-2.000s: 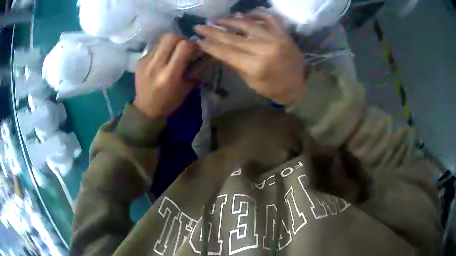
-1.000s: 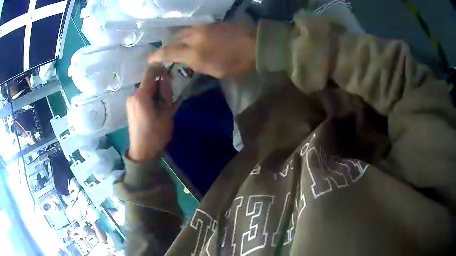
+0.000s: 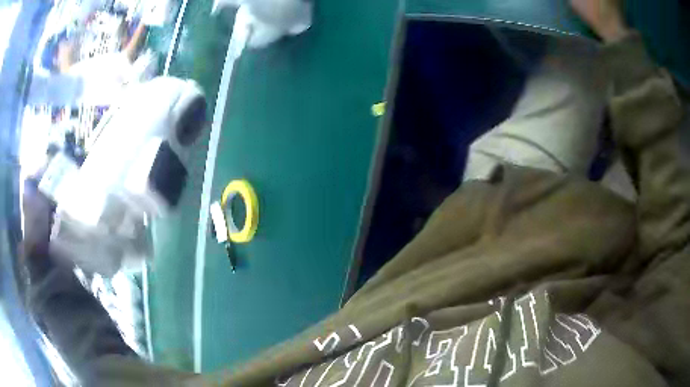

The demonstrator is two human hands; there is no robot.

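Observation:
A white security camera (image 3: 132, 147) with two dark faces lies across the left of the view, large and blurred, its dark end towards the bench middle. My left hand (image 3: 36, 223) is at the far left edge, blurred, closed around the near left end of this white unit; the fingers are mostly hidden. My right hand (image 3: 601, 13) is at the top right, cut off by the upper edge; its fingers are out of the picture.
A yellow tape roll (image 3: 240, 211) lies on the green bench mat (image 3: 310, 151), with a small white item and dark tip beside it. A white wrapped unit (image 3: 276, 19) is at the top. Blurred clutter fills the upper left.
The view has swung left. My hands, earlier close together at the white cameras, are now far apart, the left at a white unit on the left and the right at the top right.

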